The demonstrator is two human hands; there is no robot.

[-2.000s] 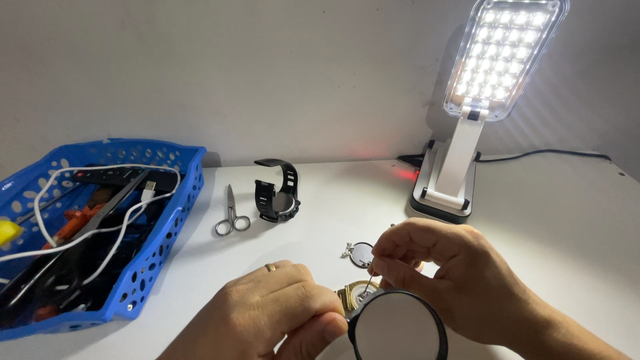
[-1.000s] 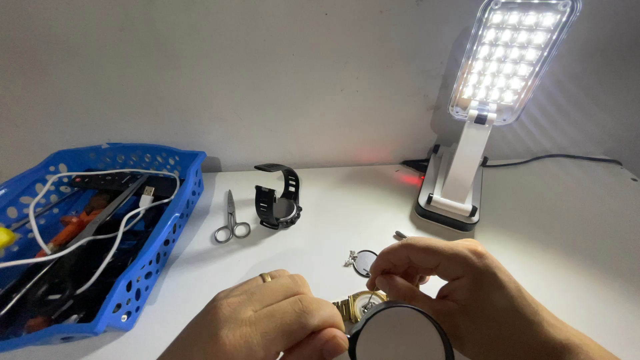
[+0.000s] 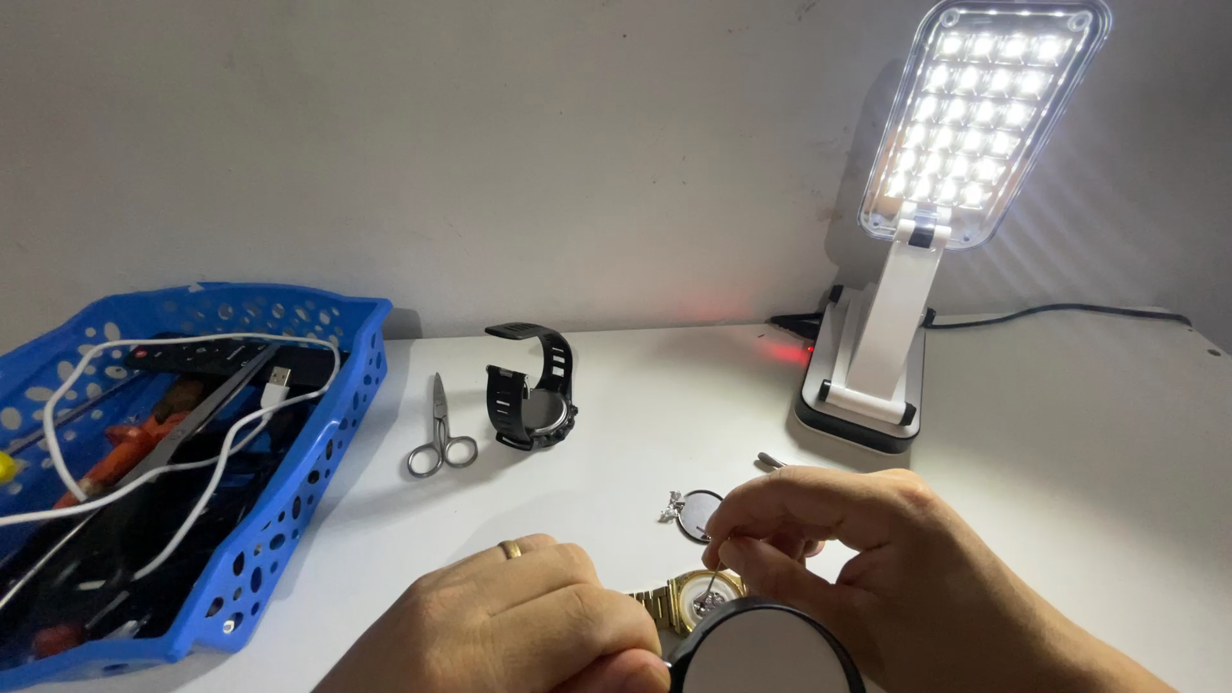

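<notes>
A gold-tone wristwatch lies face down or opened between my hands, its inner movement showing. My right hand pinches a thin metal tool whose tip is at the movement. My left hand, with a ring on one finger, is closed on the handle side of a round, black-rimmed magnifier; the grip itself is hidden. The magnifier stands in front of the watch's lower part. Just behind the watch lies a round, dark-rimmed disc, with small shiny pieces at its left.
Small scissors and a black-strapped watch lie at the centre left. A blue perforated basket holds a white USB cable, a remote control and tools. A lit LED lamp stands at the back right, its black cord trailing right.
The tool in my right hand stays at the gold-tone watch, and my left hand keeps its place by the magnifier. Only small shifts of the hands and view show.
</notes>
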